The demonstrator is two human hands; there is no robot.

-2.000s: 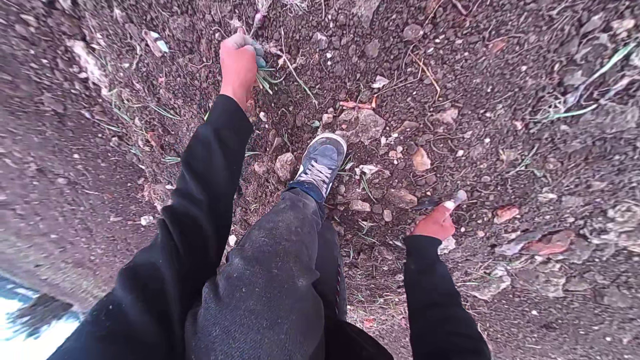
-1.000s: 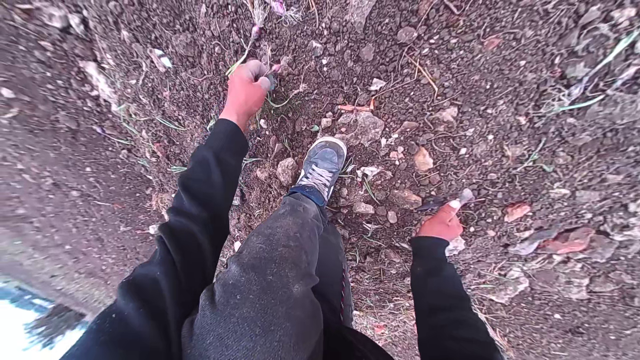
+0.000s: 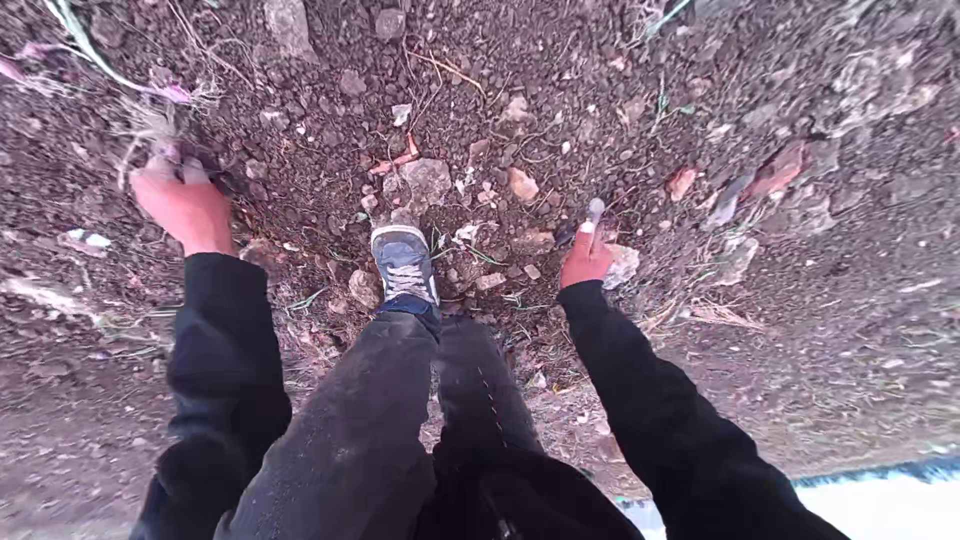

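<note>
My left hand [image 3: 187, 199] is low over the soil at the left, its fingertips at a pale tuft of roots [image 3: 154, 124]; blur hides whether they grip it. Just above lies a thin plant with a pinkish bulb [image 3: 176, 94] and a long green stalk, with more pinkish bulbs [image 3: 11, 71] at the left edge. My right hand [image 3: 587, 253], right of my shoe, is closed around a small tool or object with a rounded grey end [image 3: 596, 208]; most of it is hidden by the fingers.
My shoe [image 3: 405, 262] stands on stony soil between the hands. A large stone [image 3: 426, 178] lies just ahead of it, with an orange-red fragment [image 3: 397, 157] beside it. A pale stone [image 3: 622, 266] is against my right hand. Reddish stones [image 3: 780, 169] lie farther right.
The view has turned. My left hand has left the green leaves it was at two seconds ago and moved left to the pale roots. My right hand still holds its object near the same stones.
</note>
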